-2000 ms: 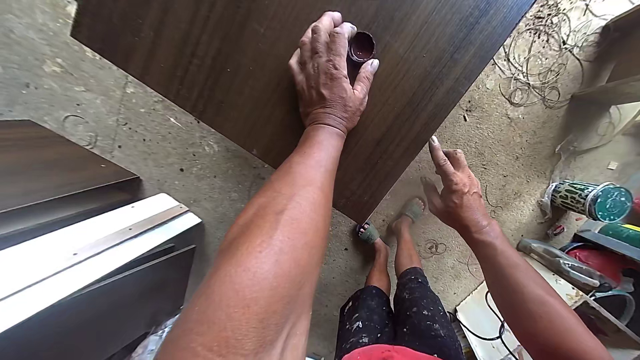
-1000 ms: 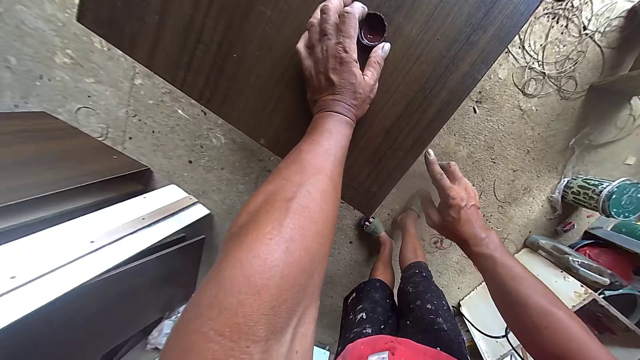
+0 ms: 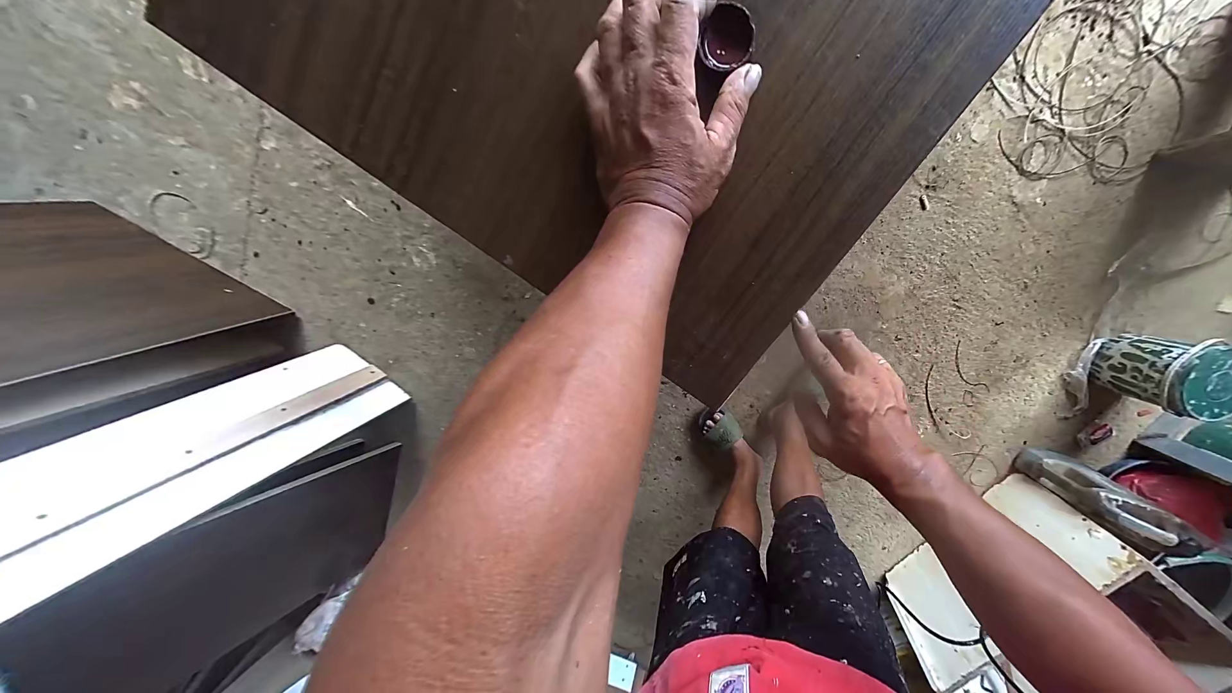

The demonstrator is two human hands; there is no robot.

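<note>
A dark wood-grain panel (image 3: 500,125) spans the top of the view, one corner pointing down toward my feet. My left hand (image 3: 664,106) lies on it, back of the hand up, beside a small round container (image 3: 727,37) with dark reddish liquid inside. The thumb and fingers sit around the container's near side; how firmly they hold it is partly hidden. At the panel's right edge is my right hand (image 3: 852,395), its index finger extended to the edge and the other fingers bent. Nothing can be seen in that hand.
Dark boards (image 3: 115,279) and a white board with a metal strip (image 3: 231,423) are at the left. Coiled thin strips (image 3: 1078,106) lie on the concrete floor, upper right. A green can (image 3: 1155,375), a pale box (image 3: 1020,539) and a black cable (image 3: 929,630) are at the right.
My left hand and the container sit slightly higher in the view, which has shifted a little. The right hand stays by the panel's edge.
</note>
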